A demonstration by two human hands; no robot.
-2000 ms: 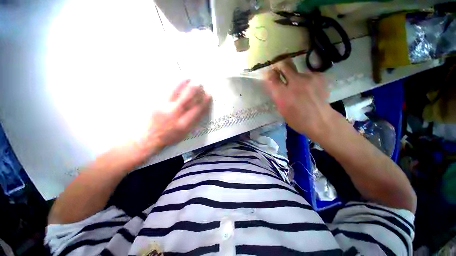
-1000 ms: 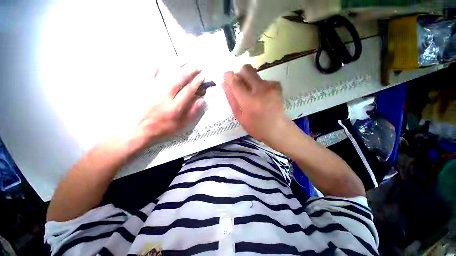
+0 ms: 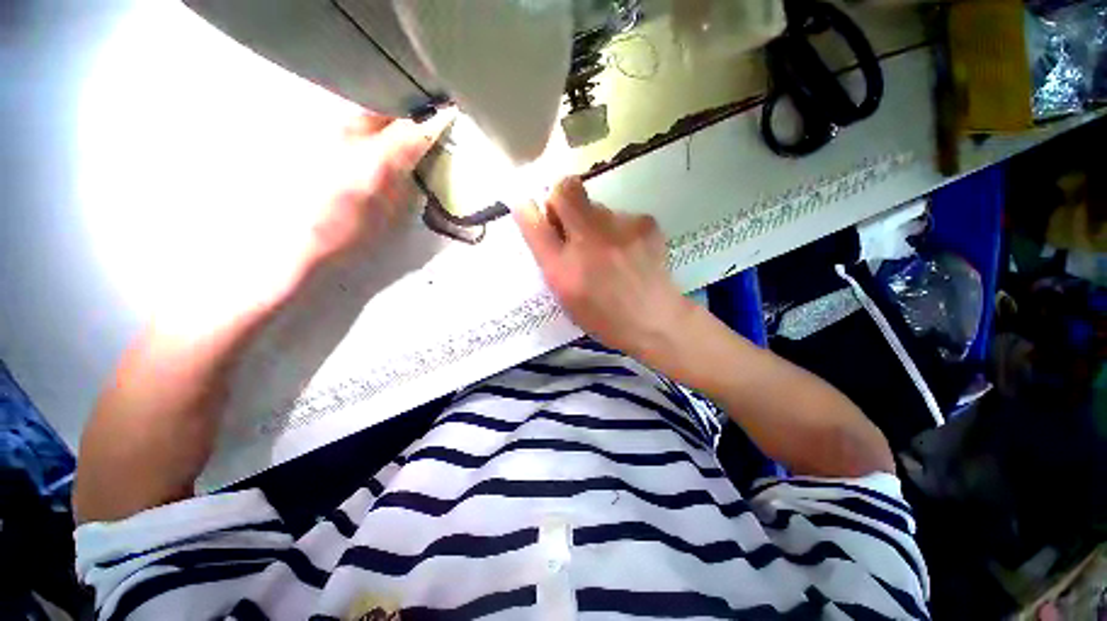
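The cream-white sewing machine head (image 3: 486, 61) hangs at the top centre over the bed. A small dark strip (image 3: 455, 227) lies curved on the bed between my hands, left of the needle area. My right hand (image 3: 607, 255) is bare, its fingertips bunched at the needle area by the strip's right end; whether they grip it is unclear. My left hand (image 3: 352, 200) is raised to the left of the machine head, fingers near its lower left edge, washed out by the lamp glare. What its fingertips hold cannot be told.
Black-handled scissors (image 3: 816, 85) lie right of the needle. A yellow box (image 3: 986, 73) with clear plastic stands at the right end of the table. A blue crate (image 3: 986, 249) beside my lap holds black pieces with a white stripe (image 3: 892, 346). A printed ruler (image 3: 777, 218) runs along the front edge.
My left hand has moved up towards the machine head, and the dark strip shows more fully. My right hand has moved left from near the scissors to the needle area. The view has shifted slightly.
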